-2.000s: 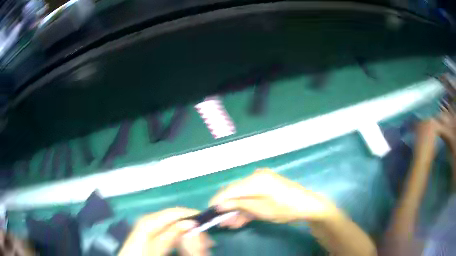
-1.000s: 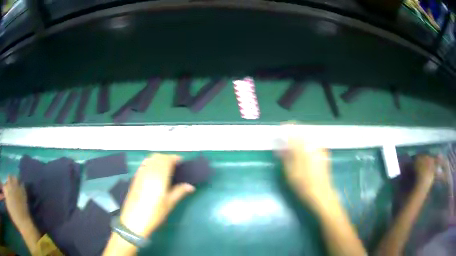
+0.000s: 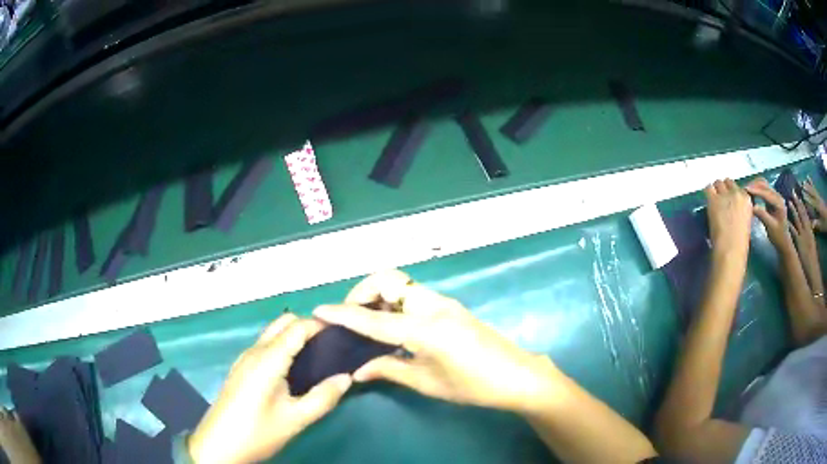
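A dark cut piece (image 3: 334, 357) is held between my two hands above the green table, near the white rail. My left hand (image 3: 263, 390) grips its left side, with the thumb at the lower edge. My right hand (image 3: 435, 344) pinches its right side with thumb and fingers. The piece looks slightly bent; its far edge is partly hidden by my fingers.
Dark cut pieces (image 3: 54, 399) overlap on the table at left, near another person's hand. Beyond the white rail (image 3: 363, 255), dark strips and a red-and-white patterned strip (image 3: 310, 184) lie on the green belt (image 3: 453, 172). A white block (image 3: 653, 236) and other people's hands are at right.
One second ago my hands were apart, the left on a dark piece and the right blurred at the rail. Now both hold a dark piece together. The view has tilted.
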